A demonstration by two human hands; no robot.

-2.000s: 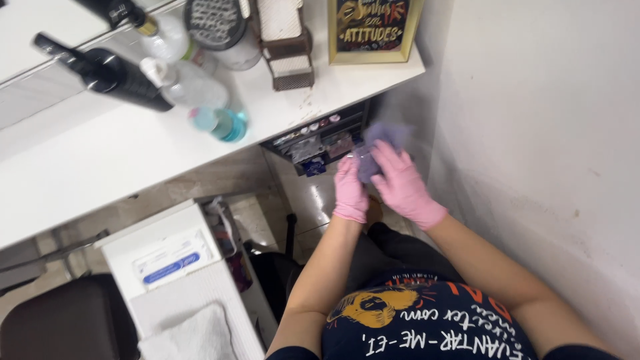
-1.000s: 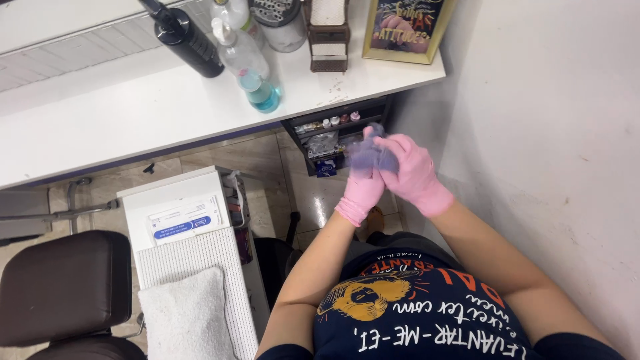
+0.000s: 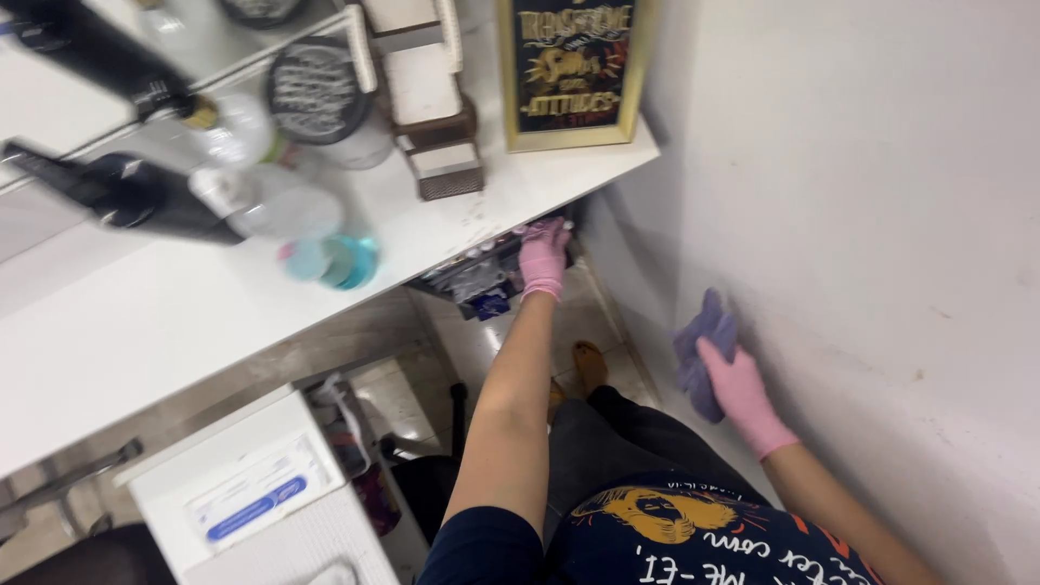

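Observation:
My left hand (image 3: 543, 258), in a pink glove, reaches among small bottles on the dark shelf unit (image 3: 467, 310) under the white counter. Its fingertips are partly hidden and blurred, so whether it grips a bottle cannot be told. Off to the right, beside the wall, my right hand (image 3: 738, 394), also pink-gloved, holds a crumpled purple cloth (image 3: 705, 357). Clear plastic packets (image 3: 477, 280) and a dark blue packet (image 3: 491, 305) lie on the unit left of my left hand.
On the white counter (image 3: 203, 325) stand a black bottle (image 3: 154, 199), a bottle of blue liquid (image 3: 353, 262), a lidded jar (image 3: 321, 97), a brown holder (image 3: 451, 166) and a gold-framed sign (image 3: 573, 142). The wall (image 3: 853, 244) rises at right. A white cart (image 3: 236, 439) stands lower left.
My hands were together with the purple cloth between them; now they are apart. The left has moved to the shelf unit, the right toward the wall with the cloth.

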